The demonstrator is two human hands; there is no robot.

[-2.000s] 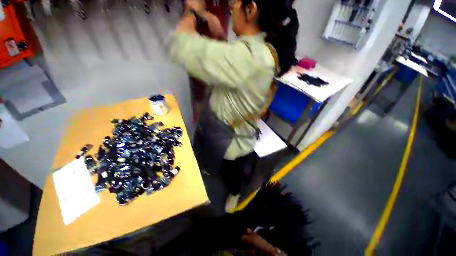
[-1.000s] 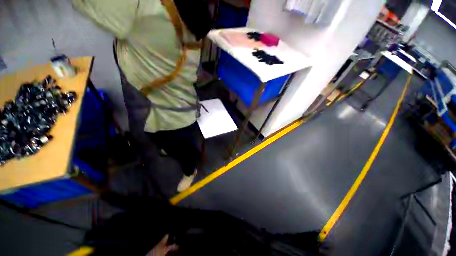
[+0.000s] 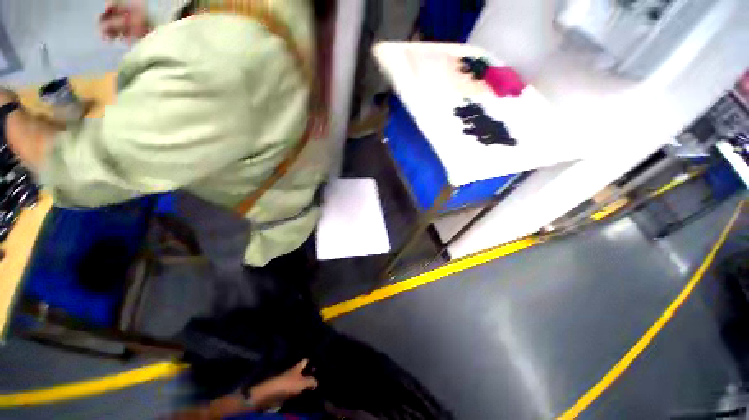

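A dark sheaf of black leather strips crosses the bottom of the head view, blurred, with its fanned ends toward the lower right. My left hand comes in from the lower left and holds the sheaf, fingers against its near side; most of the grip is lost in the dark. My right hand is not in view.
A person in a light green top stands close ahead at the left, reaching over a yellow-topped table with shiny black parts. A white side table holds black pieces and a pink block. A yellow-lined grey aisle runs right.
The view has swung right and closer to the person and side table. The yellow-topped table has slid left. The person now reaches over that table. The sheaf stays low in front.
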